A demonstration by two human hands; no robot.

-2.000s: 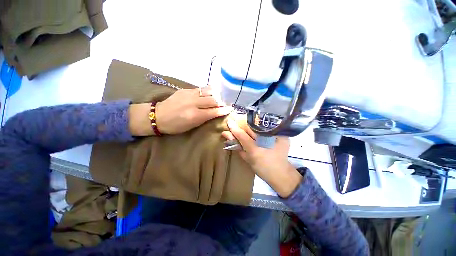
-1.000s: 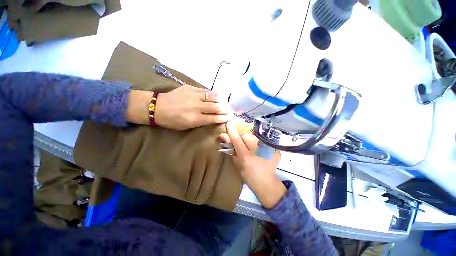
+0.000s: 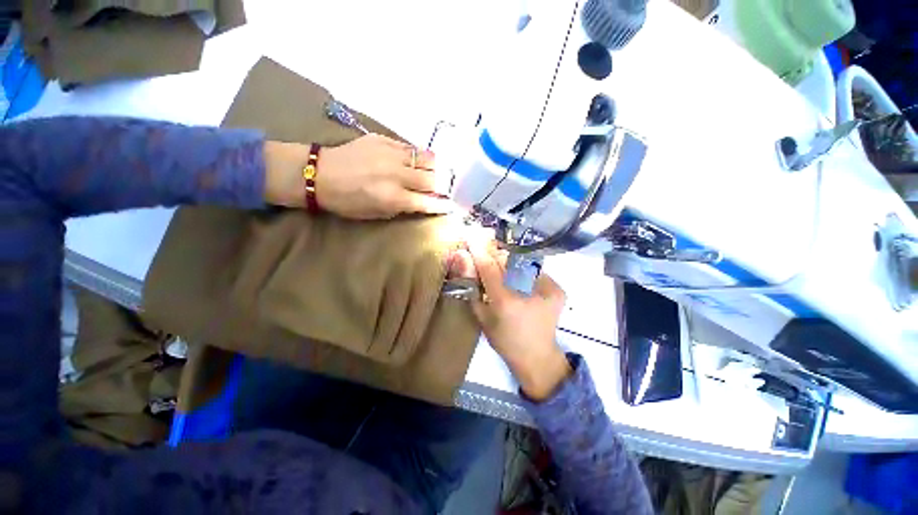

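Note:
A brown garment panel [image 3: 191,272] lies on the table, with a folded pocket piece [image 3: 332,287] on top. A zipper end with a silvery slider [image 3: 345,115] shows above my left hand. My left hand [image 3: 374,179] lies flat on the cloth, fingertips at the lit needle area. My right hand [image 3: 513,307] has its fingertips on the cloth just below the needle and holds small silvery thread snips [image 3: 459,290], mostly hidden in the fingers. The presser foot area [image 3: 483,218] is bright and partly hidden by my fingers.
The white sewing machine head [image 3: 695,151] fills the right side. A black smartphone [image 3: 651,344] lies right of my right hand. Brown cut pieces [image 3: 121,45] are at the upper left. A blue bin [image 3: 208,402] with brown cloth is below the table edge. A green object [image 3: 790,35] stands behind the machine.
The panel has shifted and turned slightly beside the needle, its zipper end now farther up. Both hands stay at the needle. The camera view has also moved.

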